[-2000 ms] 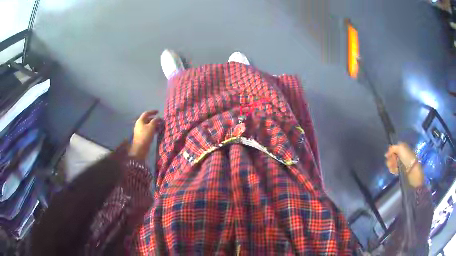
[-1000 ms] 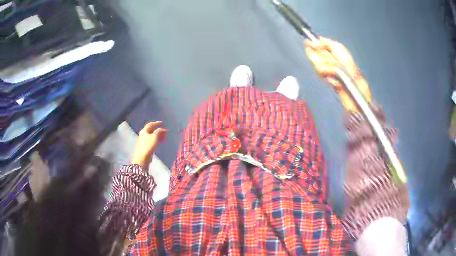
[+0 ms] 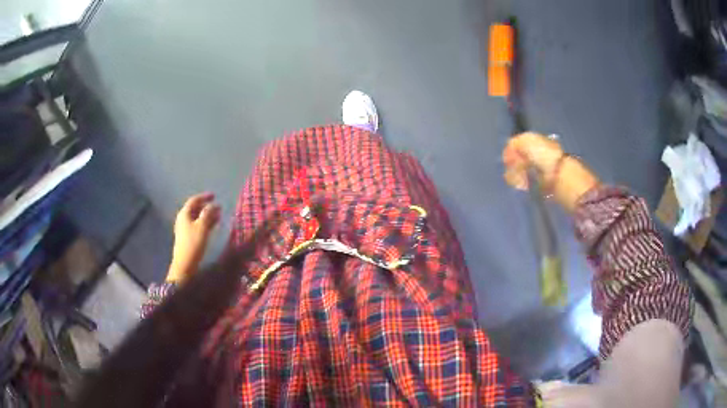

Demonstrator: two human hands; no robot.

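A broom with an orange head (image 3: 501, 60) hangs or stands over the grey floor at the upper right. My right hand (image 3: 532, 162) is closed around its dark handle, below the head in the picture. The handle runs on past my hand to a yellowish end, somewhat blurred. Whether the broom head touches the floor I cannot tell. My left hand (image 3: 194, 231) is at the left beside the apron, fingers loosely curled and apart, holding nothing.
The red and navy checked apron (image 3: 351, 319) fills the lower middle, with one white shoe (image 3: 359, 110) beyond its hem. Grey floor (image 3: 239, 64) lies ahead. Blurred dark and blue items line the left. A pale crumpled piece (image 3: 692, 179) is at the right edge.
The broom head is back in view at the upper right, and my right hand is lower in the picture than a second ago. One shoe shows instead of two. My left hand has shifted left.
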